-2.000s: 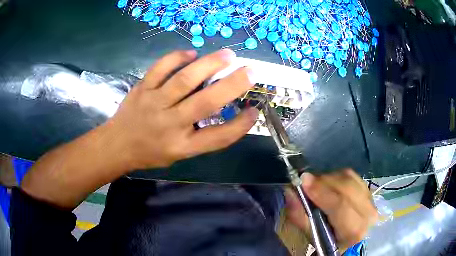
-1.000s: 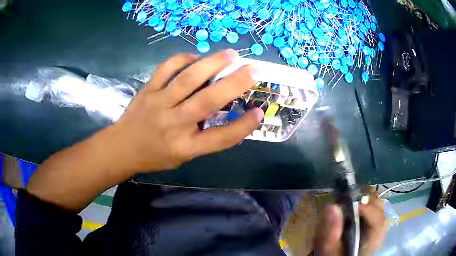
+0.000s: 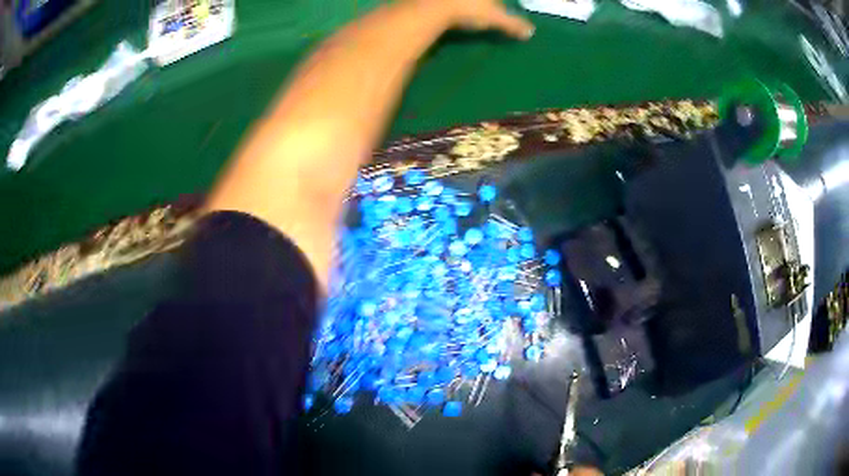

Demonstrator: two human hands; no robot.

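Note:
My left hand is at the top edge, partly cut off, with its arm stretched across the bench and over the green conveyor; whether it holds anything cannot be told. My right hand shows only as a sliver at the bottom edge, at the soldering iron, whose metal front end points up. Blue disc components with thin wire legs lie in a large, blurred pile, partly behind the left arm.
The green conveyor runs behind the bench, with a white socket shell and clear bagged cord at far left. More white items lie at the top. A black iron stand, dark station box and green-rimmed solder reel are right.
The view has swung up to the conveyor. My left hand has left the open shell and reached far forward. The iron is at the bottom edge, and that shell is out of sight on the bench.

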